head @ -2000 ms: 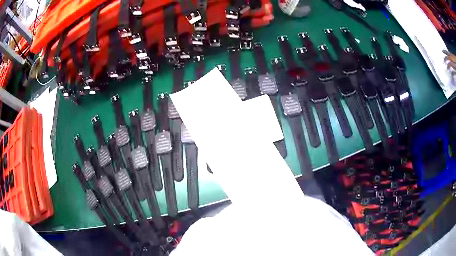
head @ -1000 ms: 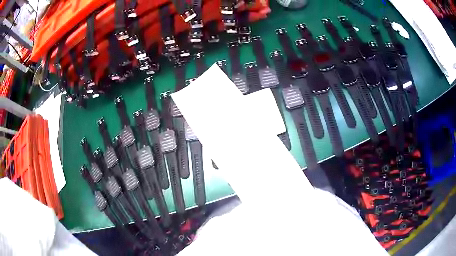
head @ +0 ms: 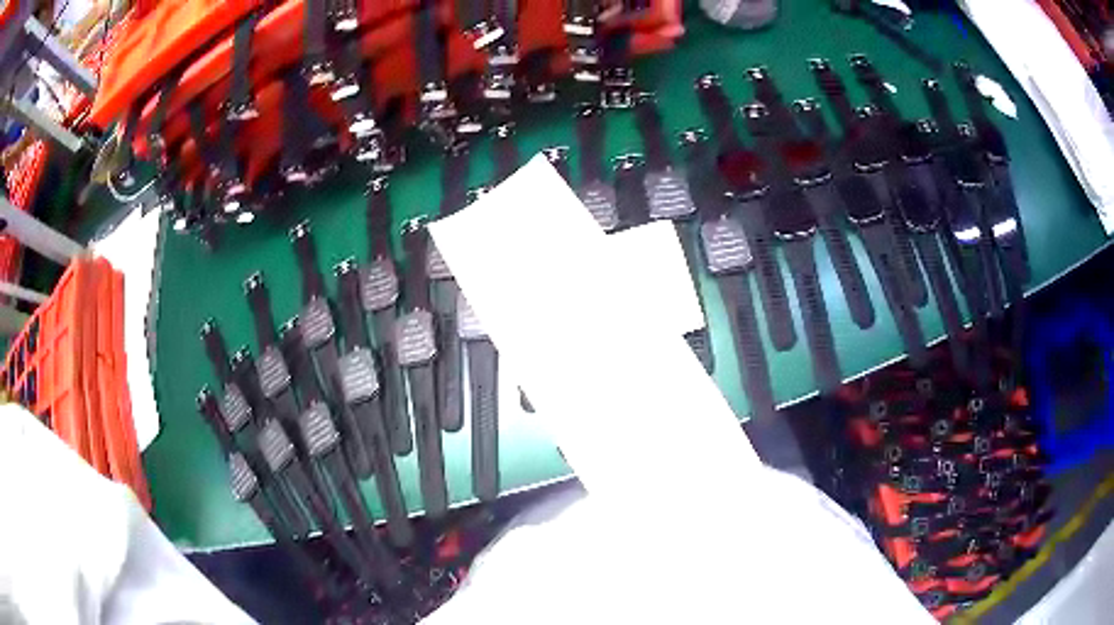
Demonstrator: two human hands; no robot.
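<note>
A long blank white paper sheet (head: 550,281) slants over the middle watches, and a smaller white piece (head: 666,275) juts from its right side. Its lower end merges in glare with white clothing at the bottom. Smartwatches with grey-white printed films on their faces (head: 417,337) lie in slanting rows to the left; a few more filmed faces show right of the sheet (head: 726,244). Further right, watches have glossy black faces (head: 867,195). Neither of my hands is visible; only white cloth shows at the lower left and bottom centre.
Stacked orange-red trays (head: 183,55) with straps and buckles over their edges stand at the back. More orange trays (head: 92,379) are at the left. White papers lie along the left (head: 141,330) and right (head: 1063,110) edges. Watches in red trays (head: 953,488) are below the table edge.
The view has shifted slightly. The white cloth at the lower left reaches further into the picture than two seconds ago. The sheet and watches keep their arrangement.
</note>
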